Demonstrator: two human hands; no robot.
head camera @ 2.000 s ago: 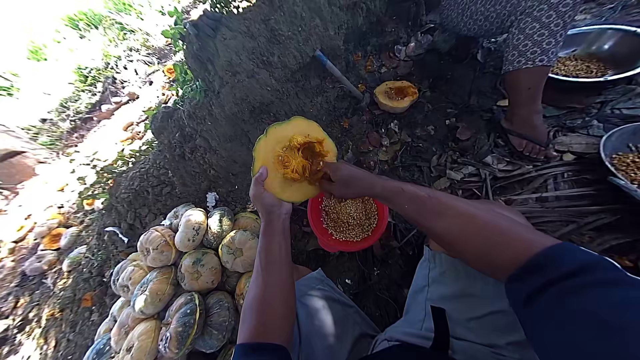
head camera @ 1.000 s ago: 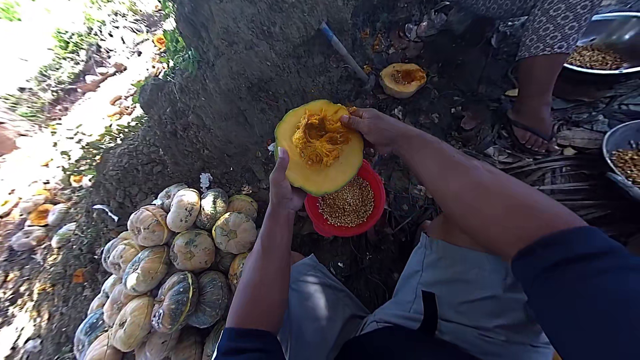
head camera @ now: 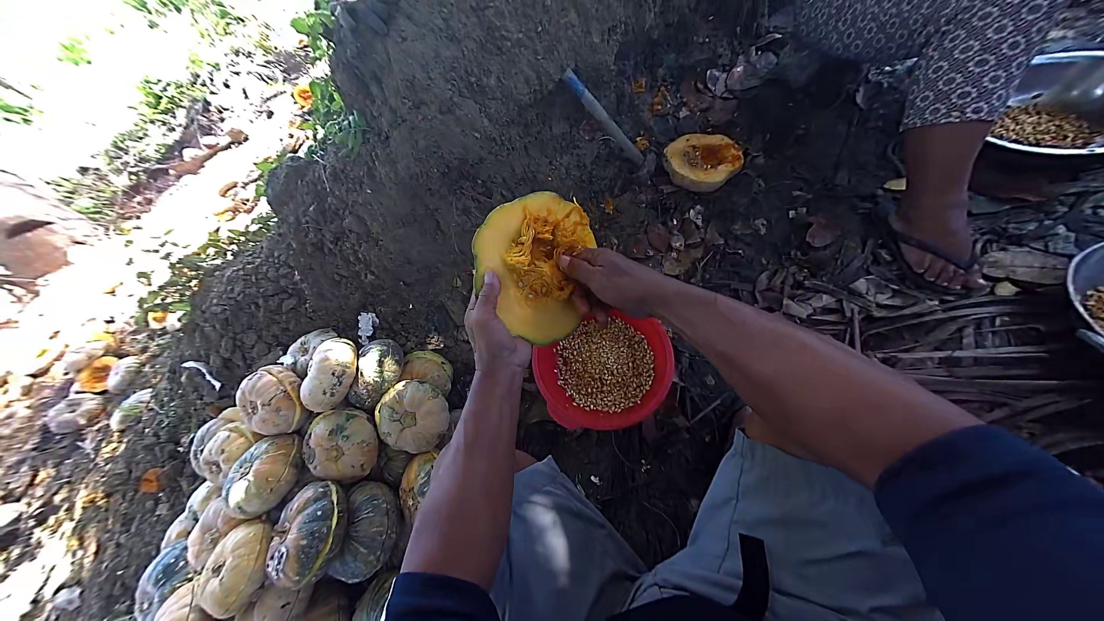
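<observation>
My left hand (head camera: 496, 332) grips the lower left rim of a halved pumpkin (head camera: 517, 297), its cut face turned up toward me. The fingers of my right hand (head camera: 608, 280) are at the stringy orange pulp (head camera: 545, 254) in its middle; whether they pinch any of it is unclear. Just below and partly behind the pumpkin half stands a red plastic bowl (head camera: 545, 392) holding many pale seeds (head camera: 606, 366). Another pumpkin half (head camera: 690, 177) lies cut side up on the ground beyond my hands.
Whole pumpkins (head camera: 341, 444) are heaped at lower left beside a dirt mound (head camera: 414, 155). A blue-ended rod or handle (head camera: 604, 116) leans near the far half. At right are another person's sandalled foot (head camera: 940, 246), a metal basin with seeds (head camera: 1048, 151) and a second basin's rim (head camera: 1074, 285).
The pumpkin half has moved relative to the red bowl, showing more of the seeds than two seconds ago. My right hand remains at the pulp, which looks looser than two seconds ago.
</observation>
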